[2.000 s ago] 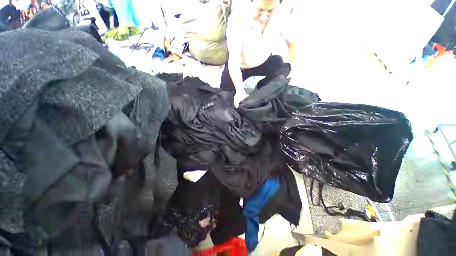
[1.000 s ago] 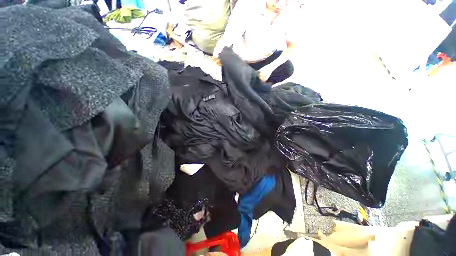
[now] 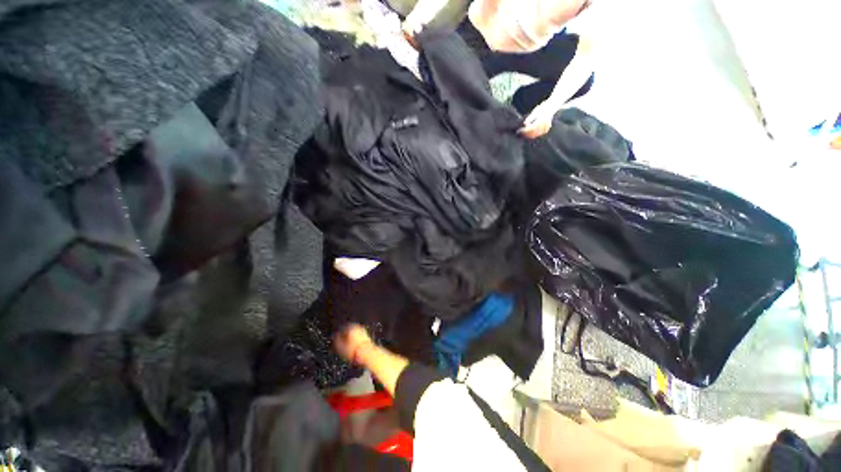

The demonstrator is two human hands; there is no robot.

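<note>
My right hand [image 3: 352,343] reaches in from the bottom edge over dark cloth, small and blurred; whether it holds anything cannot be told. Its sleeve is white with a black cuff. My left hand is not in view. A tall pile of dark textured garments [image 3: 129,83] fills the left side. In front lies a heap of wrinkled black garments [image 3: 396,175], with a blue cloth [image 3: 475,327] on its lower part. A bright red object [image 3: 360,403] shows partly behind my forearm.
Another person's two hands [image 3: 537,124] hold a black garment at the heap's far side. A large shiny black plastic bag [image 3: 664,249] lies at right on the speckled floor [image 3: 590,392]. Beige material [image 3: 599,442] lies along the bottom right.
My right hand and forearm have come into view from below. The view has tipped down. The other person's hands have spread a black garment between them, which was bunched in the heap.
</note>
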